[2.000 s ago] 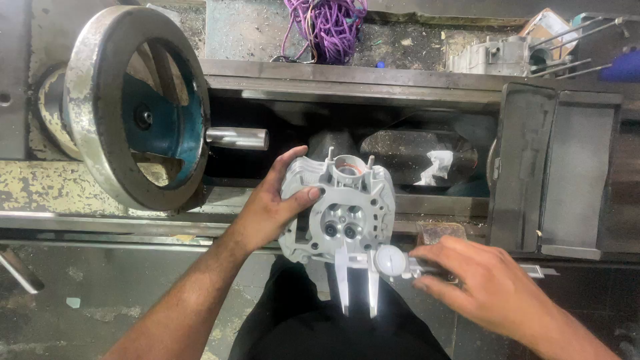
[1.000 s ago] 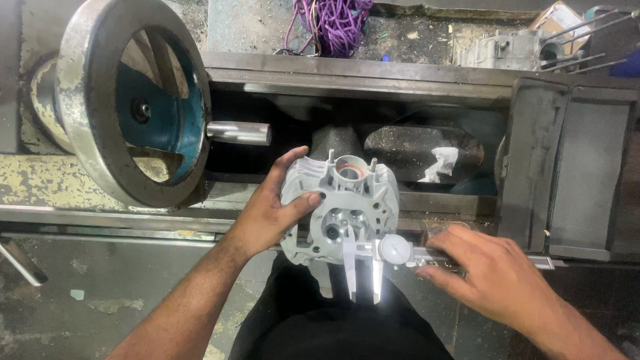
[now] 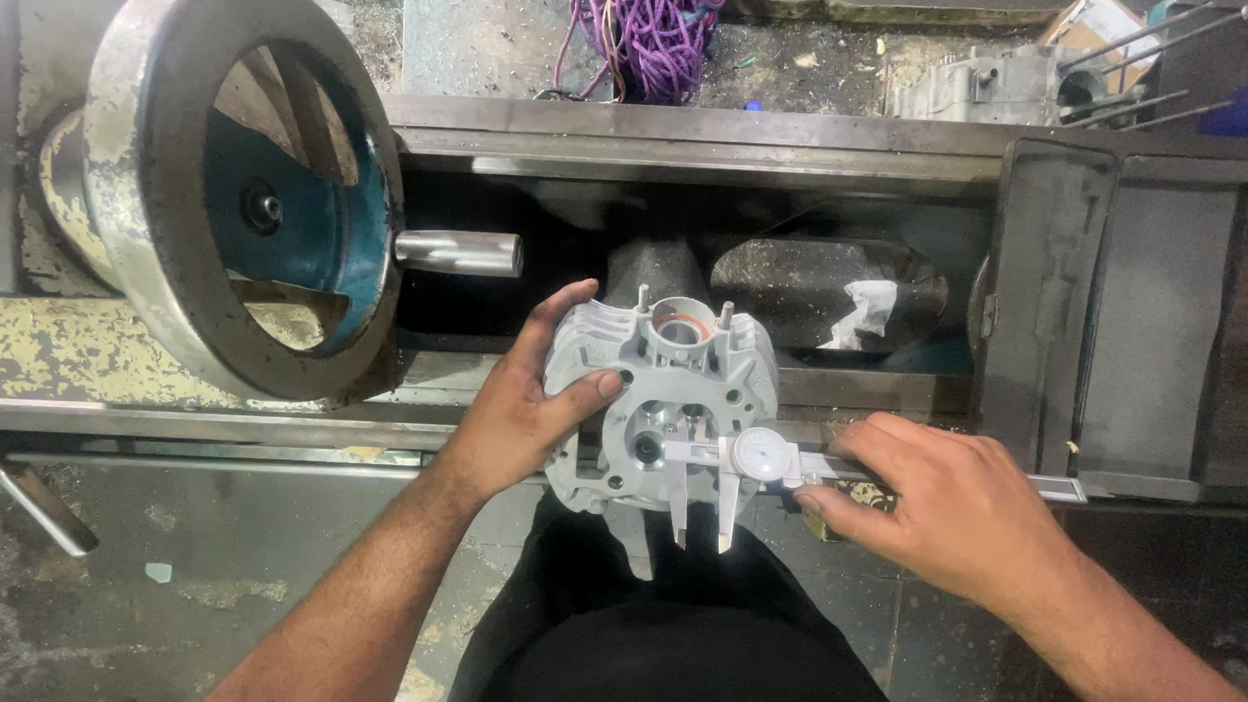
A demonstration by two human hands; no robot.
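Note:
My left hand (image 3: pixel 531 409) grips the left side of a grey metal engine cylinder head (image 3: pixel 717 390), thumb on its flat face, which is turned toward me. A round port with an orange-red ring sits at its top between two studs. My right hand (image 3: pixel 936 497) holds a dial caliper (image 3: pixel 762 455) by its beam. The large jaws point down, parted, over the lower right of the cylinder head. The small upper jaws lie by the combustion chamber; whether they touch it I cannot tell.
A large handwheel (image 3: pixel 146 195) with a metal handle (image 3: pixel 458 253) stands at the left of the lathe bed (image 3: pixel 702 132). An open dark case (image 3: pixel 1150 322) lies at the right. Behind are purple cord (image 3: pixel 643 49) and a metal engine casing (image 3: pixel 975 88). White paper (image 3: pixel 866 310) lies within the bed.
Since two seconds ago, my right hand and the caliper have shifted upward relative to the cylinder head. My left hand keeps its grip on the cylinder head.

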